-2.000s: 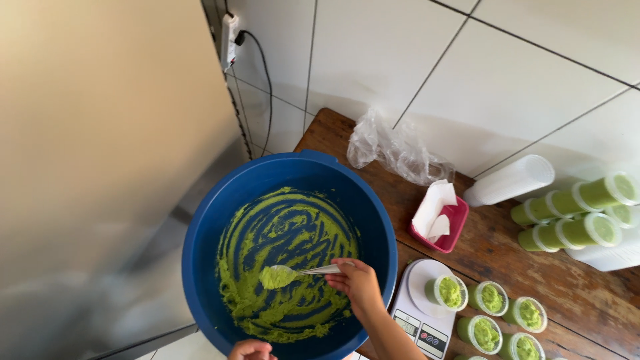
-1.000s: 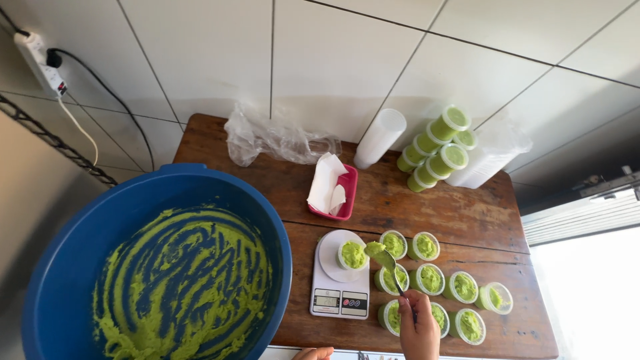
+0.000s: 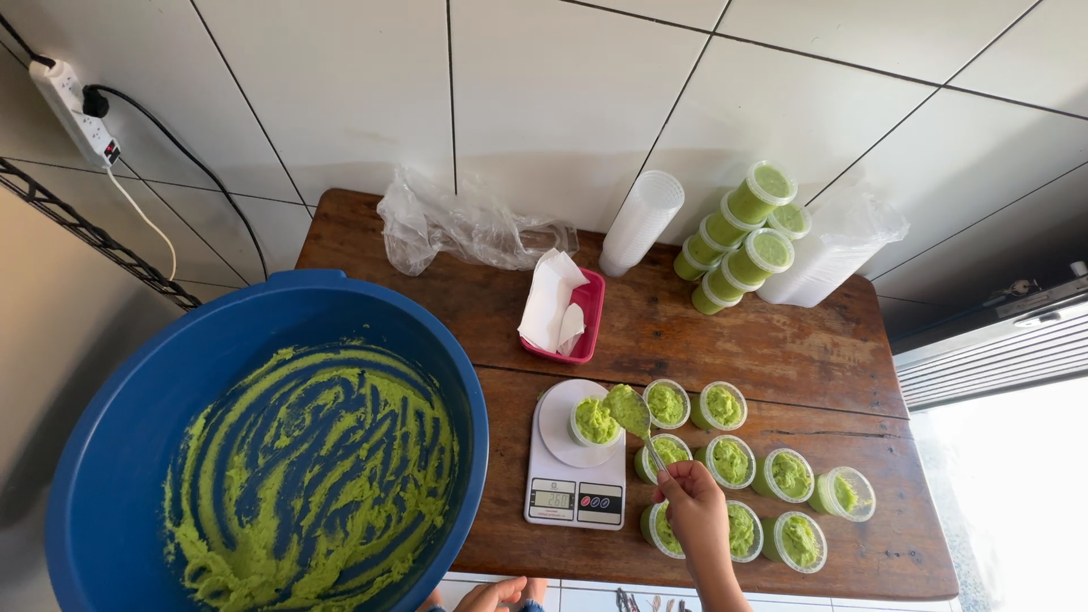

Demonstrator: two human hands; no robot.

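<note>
My right hand [image 3: 693, 497] grips the handle of a metal spoon [image 3: 653, 446], whose bowl is heaped with green paste [image 3: 627, 410]. The spoon's bowl is at the right rim of a clear plastic cup [image 3: 597, 422] of green paste, which stands on a white digital kitchen scale [image 3: 552, 476]. Several filled, uncovered cups [image 3: 729, 461] stand around my right hand. My left hand [image 3: 493, 595] is at the bottom edge, beside the large blue plastic tub [image 3: 478, 425] smeared with green paste; part of it is cut off, and whether it holds anything does not show.
On the wooden table [image 3: 816, 340] stand a pink basket [image 3: 599, 297] with white paper, a crumpled plastic bag [image 3: 459, 225], stacked empty cups [image 3: 643, 223], piled lidded green cups [image 3: 748, 229] and a bagged white stack [image 3: 820, 263]. A power strip [image 3: 76, 115] hangs on the tiled wall.
Two seconds ago the loaded spoon was over the blue tub; my right hand has carried it right to the cup on the scale. The view has shifted right.
</note>
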